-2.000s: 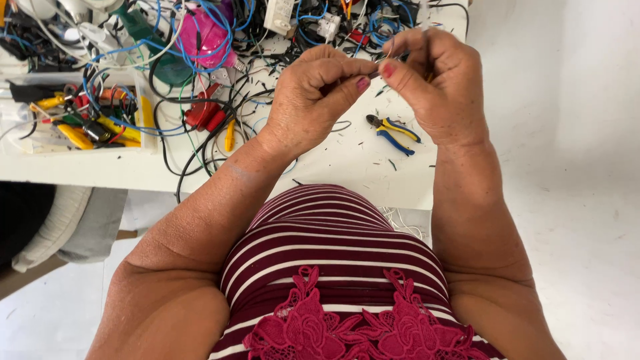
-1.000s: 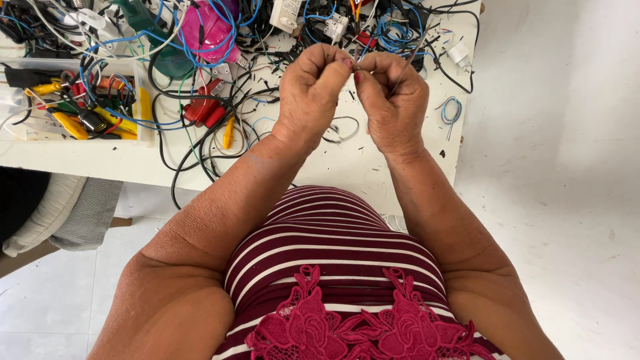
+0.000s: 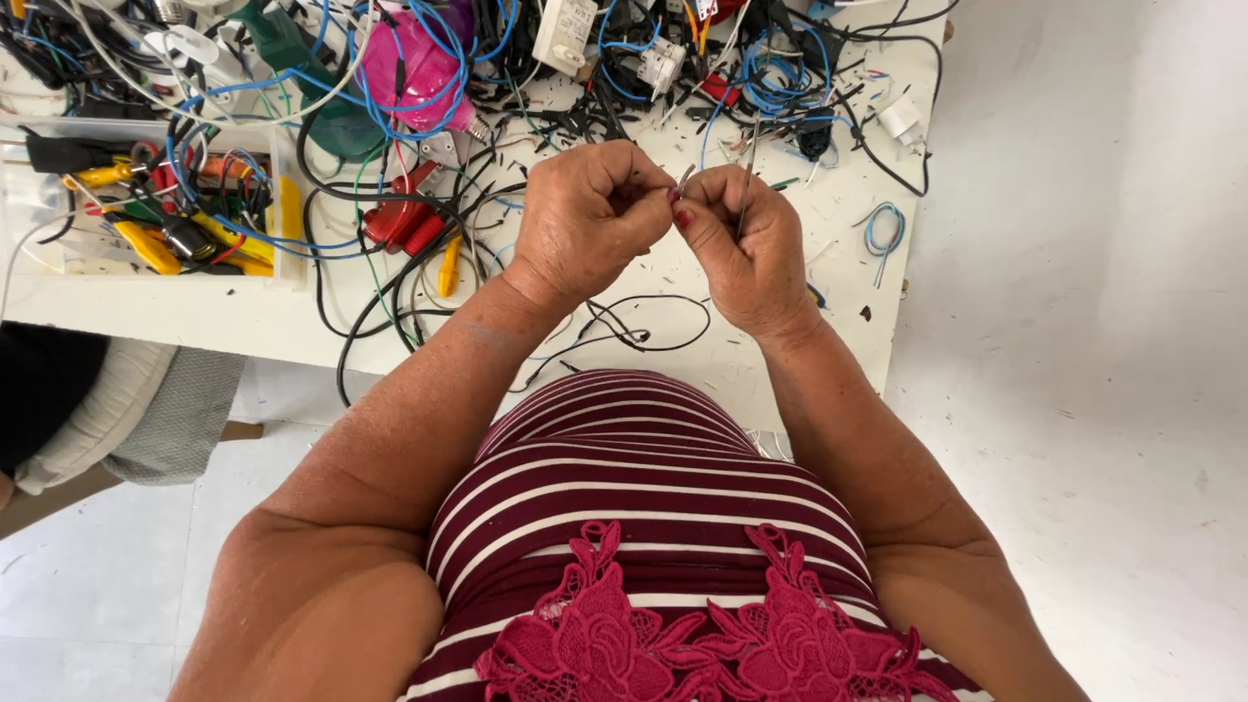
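Above the white table (image 3: 624,363), my left hand (image 3: 585,216) and my right hand (image 3: 749,244) meet at their fingertips. Both pinch a thin dark wire (image 3: 685,179), whose short end sticks up between the fingers. Another stretch of thin wire (image 3: 749,175) rises past the fingers of my right hand. Under my wrists, a thin black cable (image 3: 673,298) lies in a loop on the tabletop. The pliers are mostly hidden behind my right wrist, with only a bit of handle (image 3: 817,296) showing.
A clear bin (image 3: 285,185) of yellow-handled tools stands at the left. Tangled cables, a pink bulb (image 3: 414,73), a red clamp-like tool (image 3: 402,213), a white adapter (image 3: 564,34) and a blue wire coil (image 3: 780,73) fill the back. A small wire coil (image 3: 883,232) lies near the right edge.
Two seconds ago the pliers lay in plain view between my forearms; now my right wrist covers most of them. My right hand has come lower and my hands remain together at the fingertips.
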